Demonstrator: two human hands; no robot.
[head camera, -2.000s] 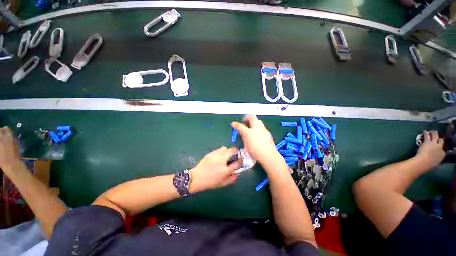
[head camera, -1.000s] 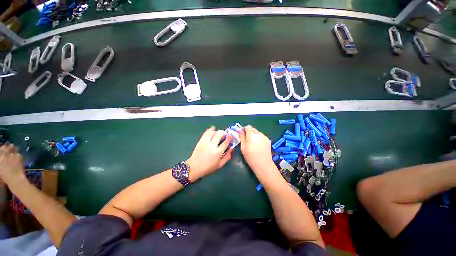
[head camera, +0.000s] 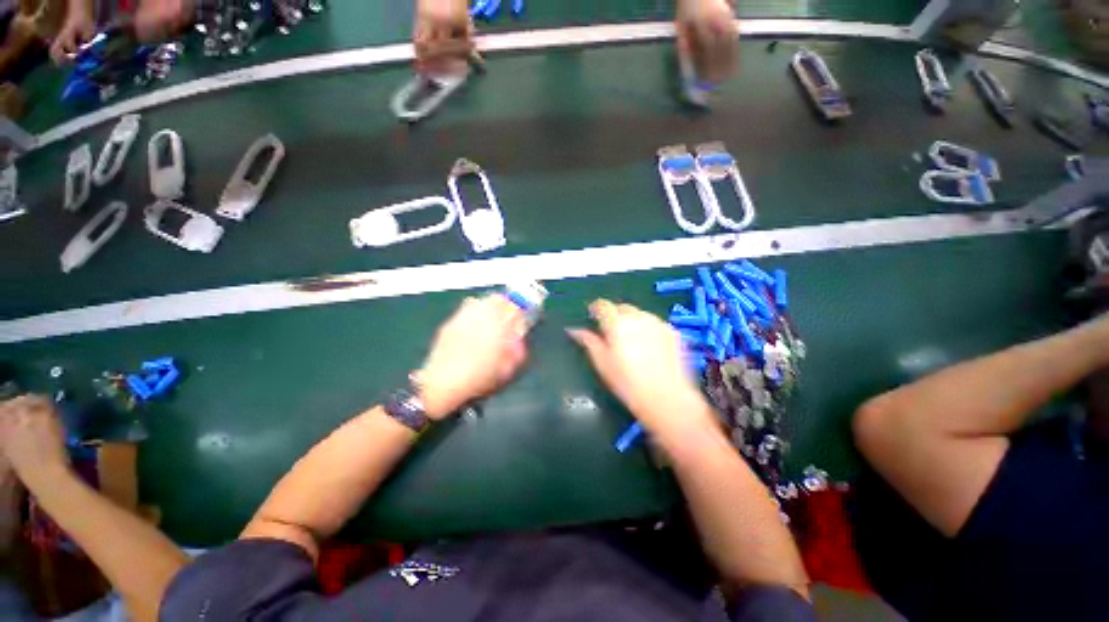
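Observation:
My left hand (head camera: 477, 350) holds a pale housing (head camera: 527, 295) with a blue part at its upper end, just below the pale rail; most of the housing is hidden by the hand. My right hand (head camera: 637, 352) is a little to the right, blurred, with thumb and fingers apart and nothing visible in it. It is beside the pile of blue battery cells (head camera: 727, 304). Small boards and wires (head camera: 752, 386) lie at the near side of that pile. One blue cell (head camera: 629, 436) lies apart, left of my right wrist.
Two filled housings (head camera: 705, 188) stand side by side on the belt. Two empty housings (head camera: 407, 220) lie left of them, more at far left. The pale rail (head camera: 584, 263) crosses ahead. Other people's hands (head camera: 708, 34) reach over the belt. Neighbours' arms (head camera: 961, 419) are at both sides.
My hands have parted. My left hand has moved left with the housing; my right hand has let go of it and opened. Two hands have appeared across the belt at housings.

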